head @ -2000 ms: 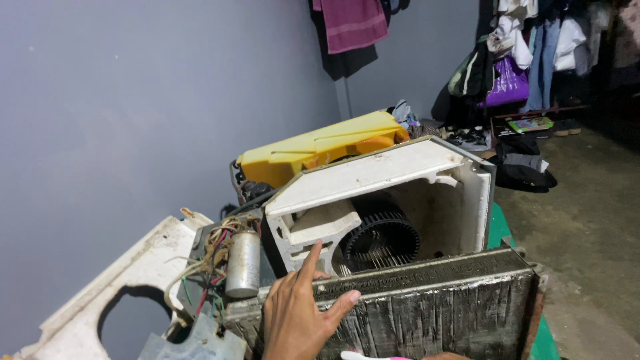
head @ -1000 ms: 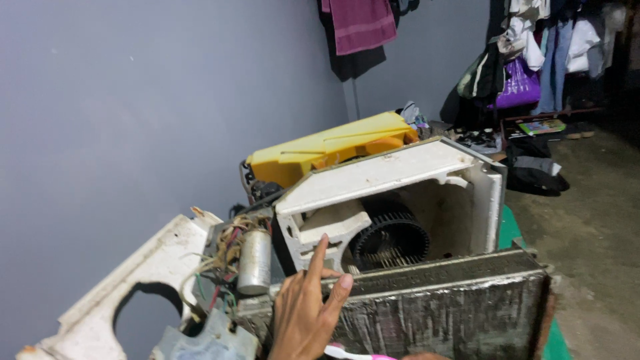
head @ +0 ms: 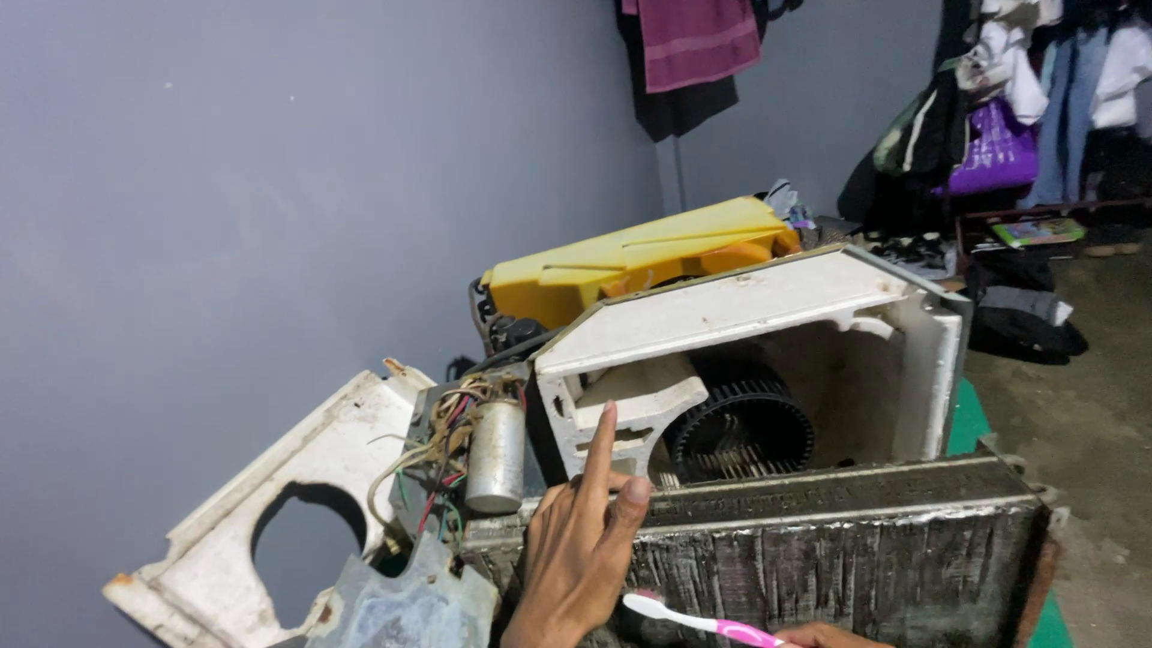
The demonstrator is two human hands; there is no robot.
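Observation:
My left hand (head: 585, 540) rests at the top edge of a dirty finned heat-exchanger coil (head: 828, 558), index finger extended and thumb apart, with nothing visible in its grip. At the bottom edge, my right hand (head: 832, 635), mostly cut off by the frame, holds a pink and white toothbrush (head: 693, 619) by its handle, with the bristle head in front of the coil's fins. Behind the coil stands a white foam air-conditioner housing (head: 720, 315) with a black blower wheel (head: 742, 432) inside. A silver cylindrical capacitor (head: 496, 459) with tangled wires sits left of my left hand.
A white panel with a round hole (head: 216, 504) leans at the left beside a grey metal piece (head: 405, 598). A yellow plastic case (head: 630, 256) lies behind the housing, near the grey wall. Clothes, a purple bag (head: 994, 153) and a dark cap (head: 1026, 328) are at the right.
The toothbrush shows more fully now; earlier only part of it was visible at the bottom edge. My left hand stays at the coil's top edge, its index finger still extended.

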